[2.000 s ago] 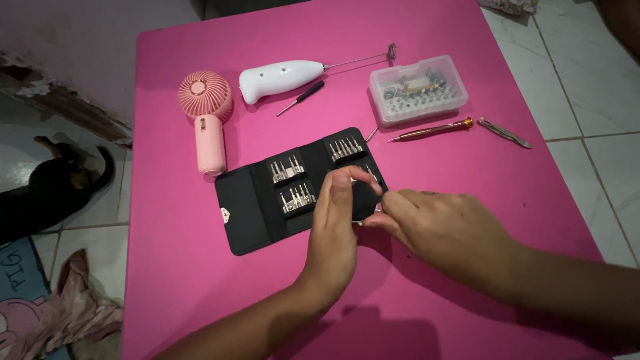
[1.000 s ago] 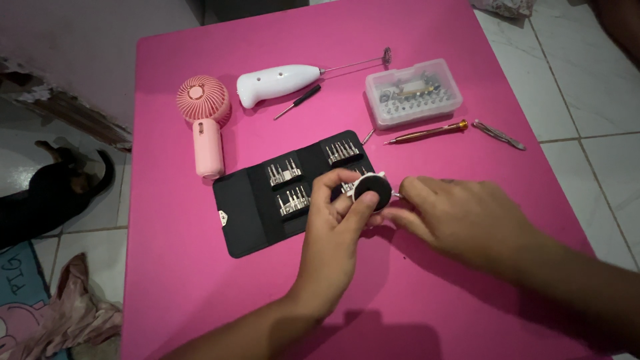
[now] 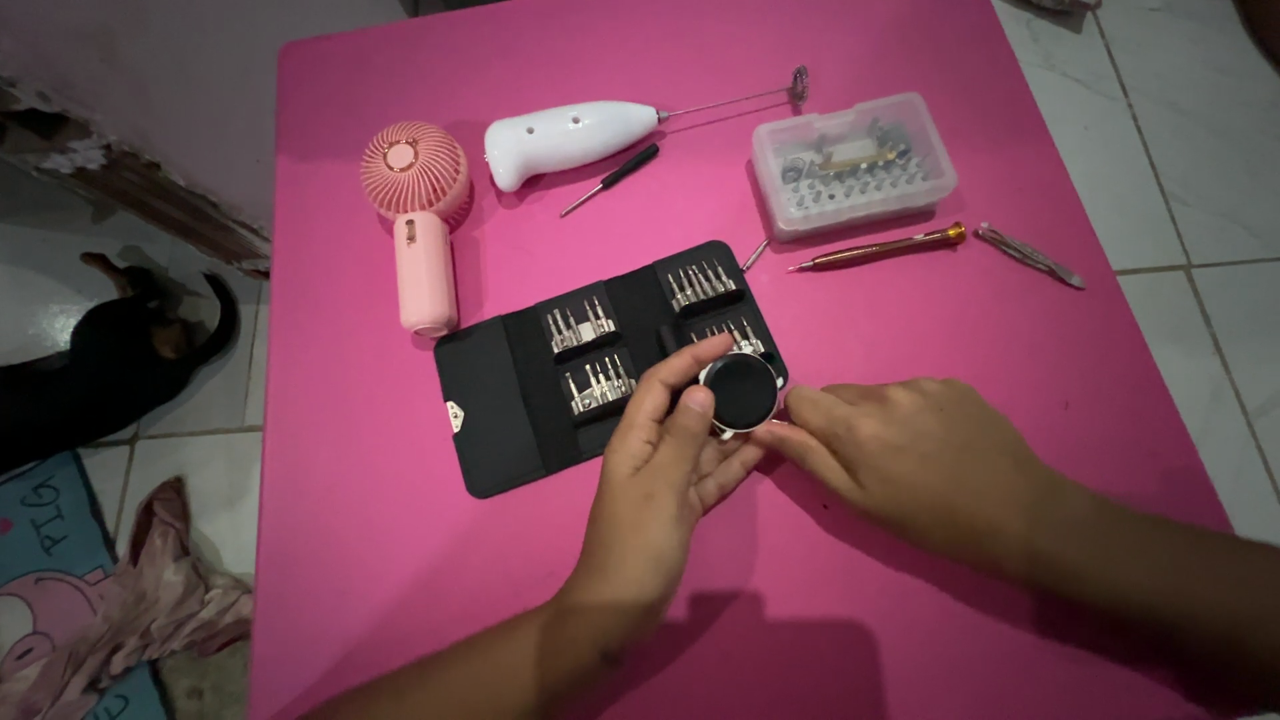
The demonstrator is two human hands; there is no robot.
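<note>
A round watch case with a black face and a silver-coloured rim is held in my left hand, thumb and fingers around its edge, the dark face up. My right hand touches the case's right side with thumb and forefinger pinched together; whether a small part is between them cannot be told. Under and behind the left hand lies an unfolded black bit wallet with several rows of metal screwdriver bits. A brown precision screwdriver with a gold cap lies behind the right hand, beside metal tweezers.
A pink handheld fan, a white milk frother and a small black screwdriver lie towards the back of the pink table. A translucent plastic box of bits is at back right. A black dog lies on the floor at left.
The round case, mostly hidden by my fingers two seconds ago, now shows its dark face upward. My left hand has opened out around its edge; my right hand stays at its right side.
</note>
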